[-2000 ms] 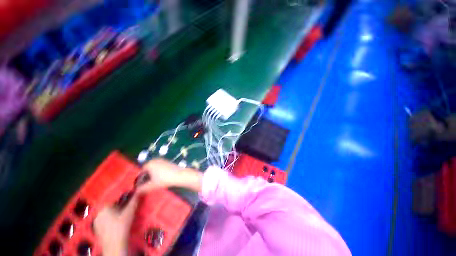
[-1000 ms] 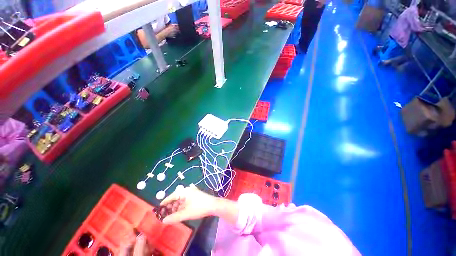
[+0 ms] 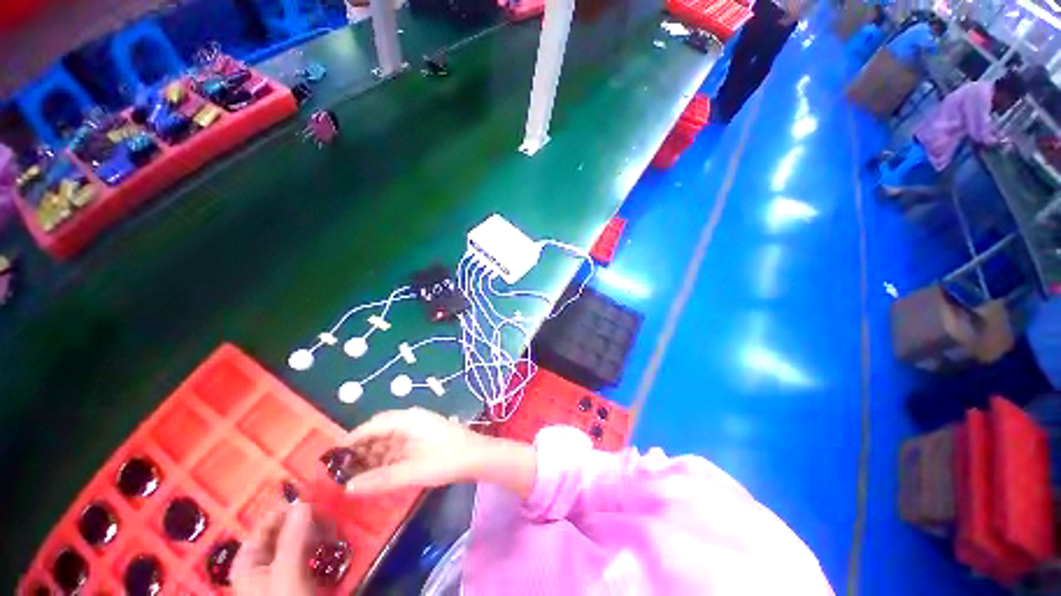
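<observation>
The red compartment tray (image 3: 242,421) lies on the bench at lower left, with several round black watch heads (image 3: 137,476) in its pockets. My right hand (image 3: 410,451) is over the tray's right edge, its fingers around a dark watch head (image 3: 341,465). My left hand (image 3: 279,557) is low over the tray, blurred, with a small dark piece of a watch head (image 3: 291,492) at its fingertips. A watch head with a red glint (image 3: 329,561) is beside it. Several white charging pucks (image 3: 350,392) lie bare beyond the tray, cabled to the white hub (image 3: 503,247).
A black pad (image 3: 441,298) with a red light lies by the cables. A white post (image 3: 545,82) stands on the bench. Red (image 3: 547,402) and black (image 3: 590,336) trays are below the right edge. A parts bin (image 3: 175,163) is at upper left. A person (image 3: 960,122) works at far right.
The view has shifted, showing more of the tray and its filled pockets. My right hand has moved from near the pucks back over the tray's edge. My left hand shows more fully over the tray.
</observation>
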